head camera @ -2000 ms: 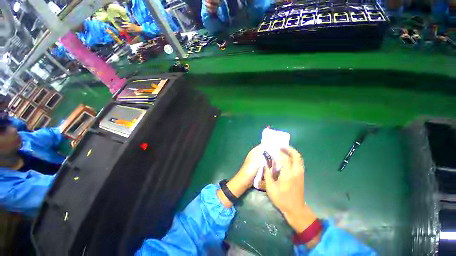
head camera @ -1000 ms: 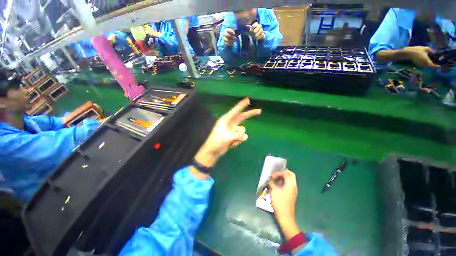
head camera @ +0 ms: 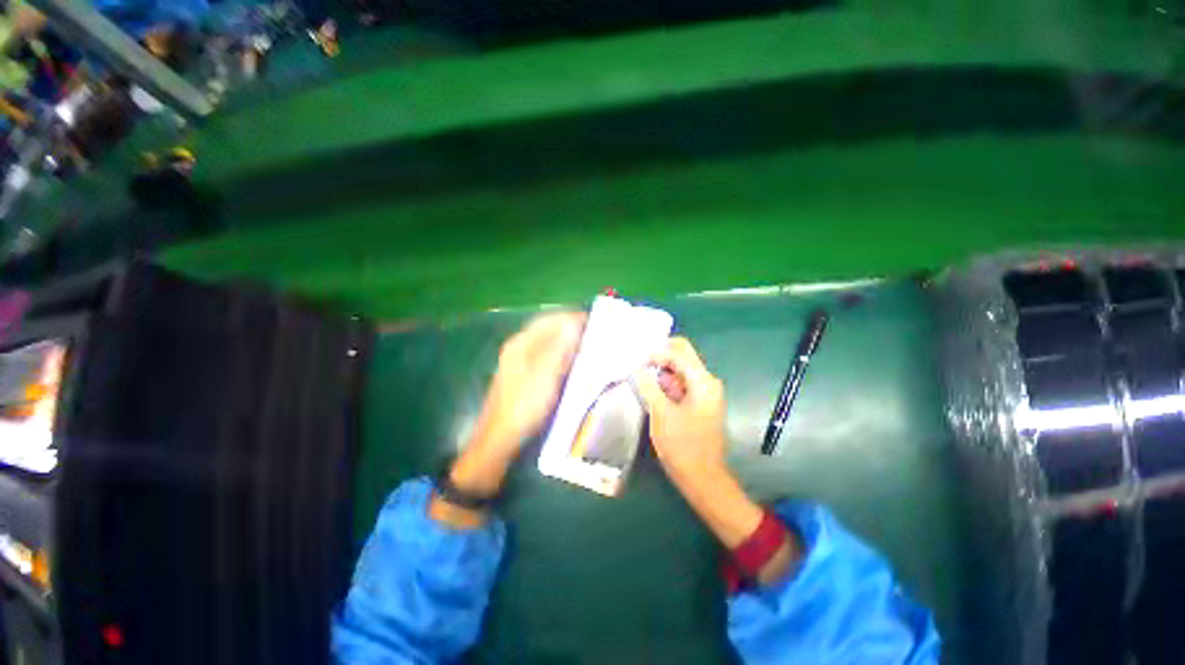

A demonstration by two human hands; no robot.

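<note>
A phone-sized display module with a white, shiny back lies slanted over the green bench mat, a small red tab at its far end. My left hand is at its left edge, fingers blurred; the fingers seem to hold that edge. My right hand is at its right edge, with thumb and fingertips pinched together over the upper right part. What is between those fingertips is too blurred to tell. A dark, curved reflection or film edge shows on the module's lower half.
A black marker pen lies right of my right hand. Stacked black foam trays stand at left, with modules at the picture's edge. A clear-edged tray stack with black panels stands at right. The green line runs beyond the mat.
My left hand, raised and empty a second ago, has come down to the module's left edge. My right hand has stayed at the module. The view has tilted down and shifted right.
</note>
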